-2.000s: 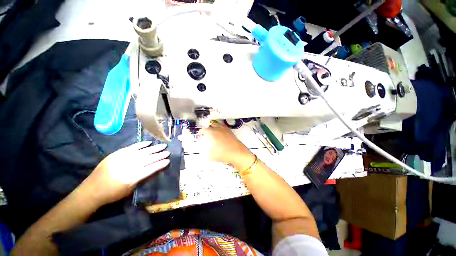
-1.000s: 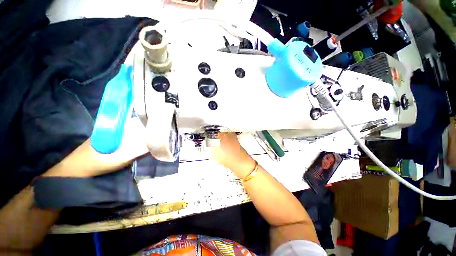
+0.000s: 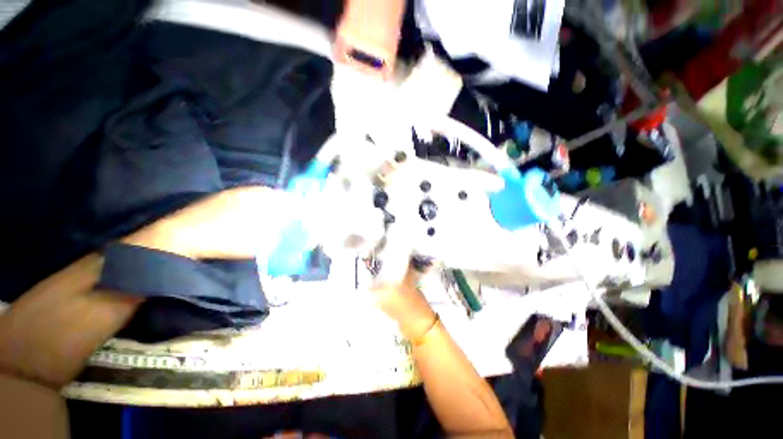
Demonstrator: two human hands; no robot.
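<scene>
The picture is blurred. A large dark garment (image 3: 197, 146) lies left of and behind the white sewing machine (image 3: 481, 227). A dark band strip (image 3: 185, 279) lies across my left forearm. My left hand (image 3: 266, 221) reaches to the machine's left end, beside the blue translucent guard (image 3: 290, 249); its fingers are washed out and partly hidden. My right hand (image 3: 397, 296) is under the machine head near the needle area; its fingertips are hidden. A small piece of dark cloth (image 3: 315, 264) shows beside the guard.
A green-handled tool (image 3: 468, 290) lies under the arm. A dark phone-like rectangle (image 3: 534, 337) is right of it. A measuring tape strip (image 3: 172, 360) runs along the table's front edge. A white hose (image 3: 635, 343) hangs at the right, above a cardboard box (image 3: 592, 403). Thread cones stand behind.
The view has swung, so the machine appears further right and lower. My left hand has moved from the cloth before the machine to its left end. My right hand stays under the head.
</scene>
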